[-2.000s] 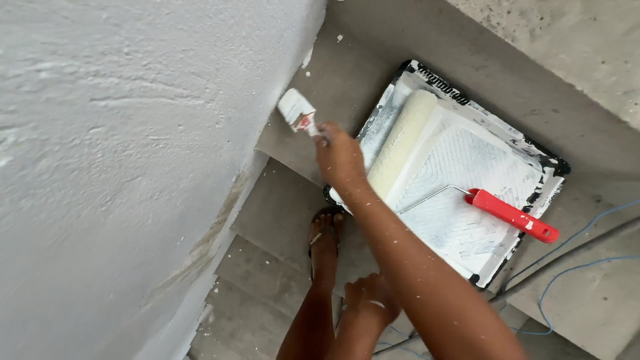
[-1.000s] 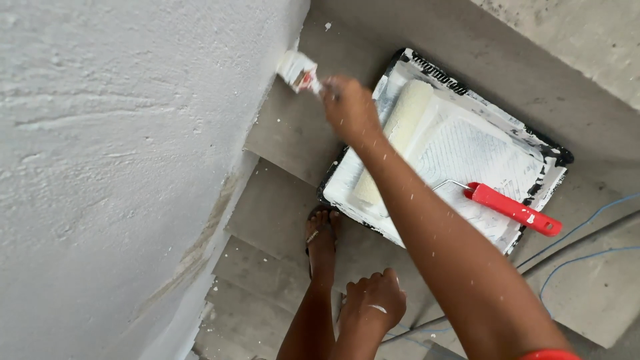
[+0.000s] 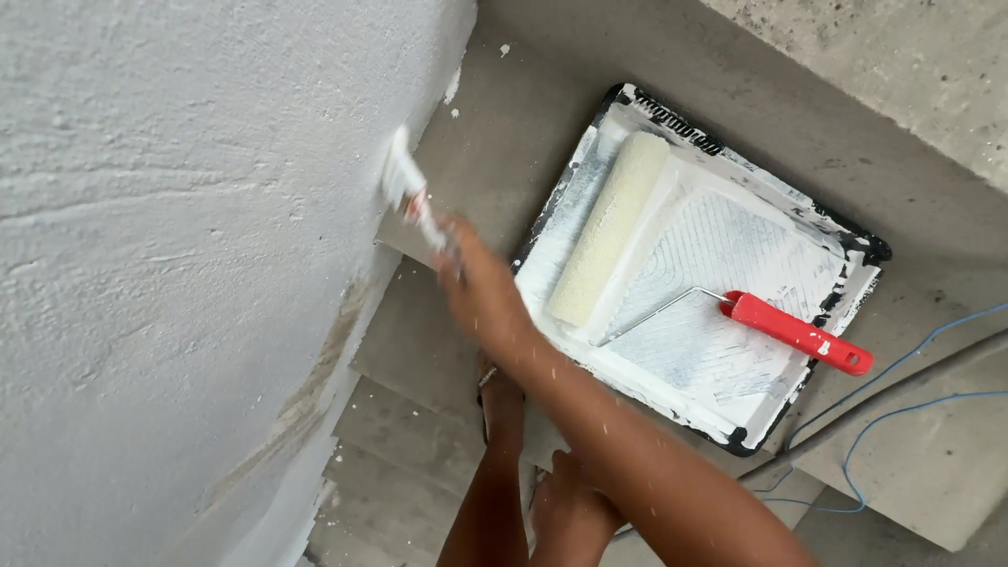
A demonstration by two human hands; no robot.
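My right hand (image 3: 480,291) grips the handle of a paintbrush (image 3: 403,173), whose white, paint-covered bristles touch the lower edge of the white wall (image 3: 197,197) beside a concrete step. To the right of that hand lies a paint tray (image 3: 740,276) with a black rim, coated in white paint. In the tray rests a paint roller with a cream cover (image 3: 610,228), its wire frame leading to a red handle (image 3: 799,332) across the tray's edge. My left hand (image 3: 575,504) is low in the view, partly behind my right forearm, so its fingers are hard to make out.
Concrete stairs (image 3: 402,409) run down along the wall, spotted with white paint. A sandaled foot (image 3: 500,394) stands on a step left of the tray. A grey hose or cable (image 3: 890,402) and thin blue wires (image 3: 890,421) cross at the right. A brownish unpainted streak (image 3: 315,378) marks the wall.
My right hand has carried the brush down along the wall's lower edge, and its bristles now press on the wall. The roller and tray remain as they were.
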